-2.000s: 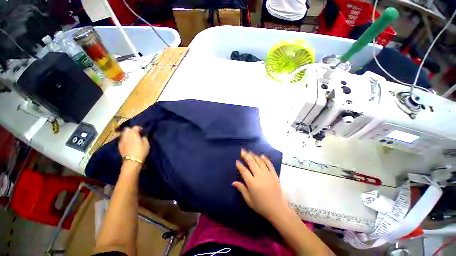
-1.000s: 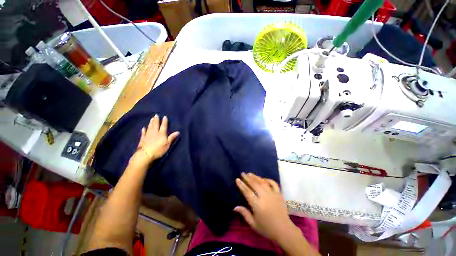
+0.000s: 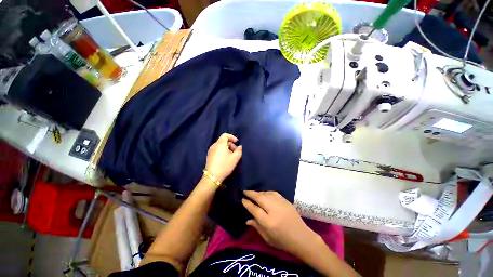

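Observation:
The navy garment piece (image 3: 178,119) lies spread and wrinkled over the table left of the white sewing machine (image 3: 373,92), its lower tip hanging over the front edge. My left hand (image 3: 224,157) is on the middle of the cloth with its fingers curled, pinching a bit of the fabric. My right hand (image 3: 273,216) rests on the cloth near the front edge, fingers together and extended; its fingertips touch the cloth. The presser foot area (image 3: 338,132) has no cloth under it.
Red-handled snips (image 3: 400,173) lie on the machine bed. White care labels (image 3: 438,219) curl at the right. A lime fan (image 3: 310,32) stands behind. A black box (image 3: 54,89), bottles and a drink container (image 3: 92,51) stand left, beyond a cardboard strip (image 3: 157,59). A blue tub (image 3: 232,19) is behind.
The cloth has been turned and spread farther back on the table. My left hand has moved right across it, towards my right hand, and its fingers have curled from open to pinching.

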